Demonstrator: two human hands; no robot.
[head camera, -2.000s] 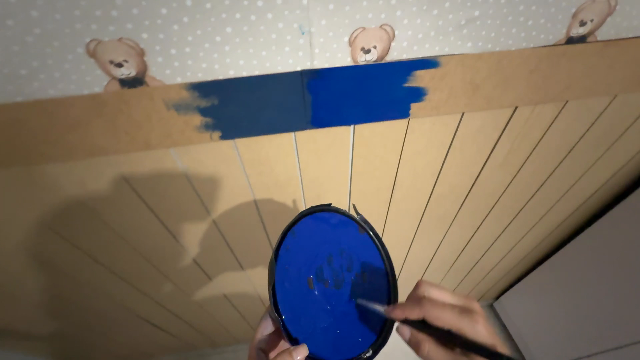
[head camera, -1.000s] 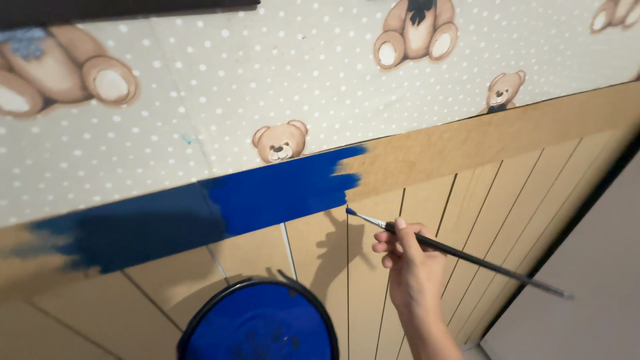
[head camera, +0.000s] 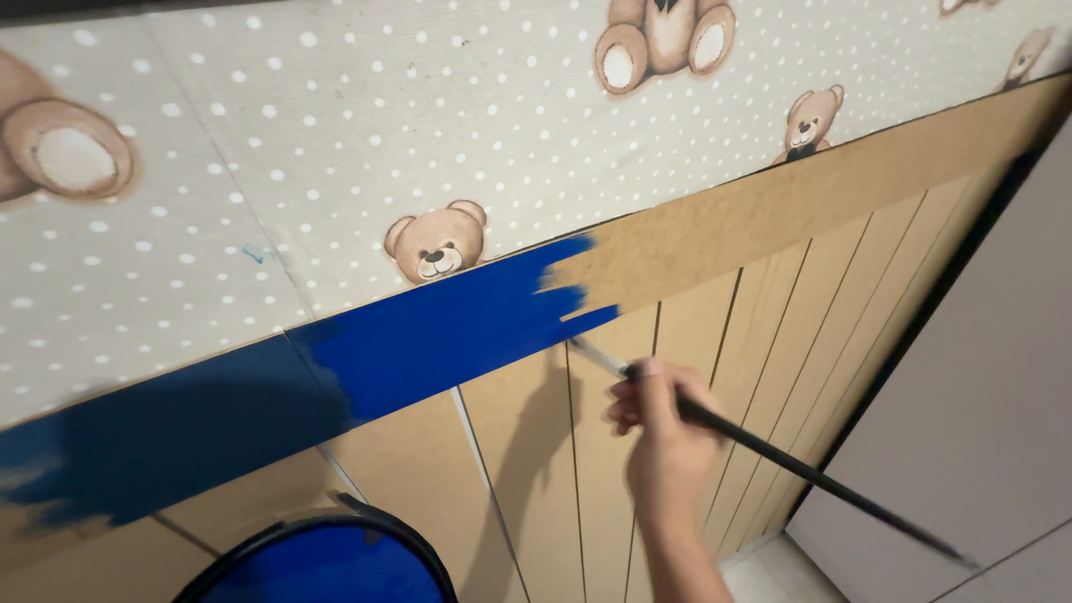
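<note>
My right hand (head camera: 670, 419) grips a long, dark-handled paintbrush (head camera: 779, 456) near its pale ferrule. The brush tip touches the lower edge of a flat wooden rail (head camera: 720, 226), where bright blue paint (head camera: 444, 322) ends in ragged strokes. Further left the paint on the rail looks darker, partly in shadow. At the bottom left, a round black-rimmed container (head camera: 318, 565) of blue paint shows only its upper part. My left hand is out of view.
Vertical grooved panelling (head camera: 536, 469) runs below the rail. Above it is dotted wallpaper (head camera: 352, 109) with teddy bears and a small blue mark. A pale flat panel (head camera: 946, 402) stands at the right, with a bit of floor (head camera: 775, 574) beside it.
My right hand has moved from the paint container up to the rail. Since a second ago, a blue stroke at the lower edge reaches further right. The view has swung considerably.
</note>
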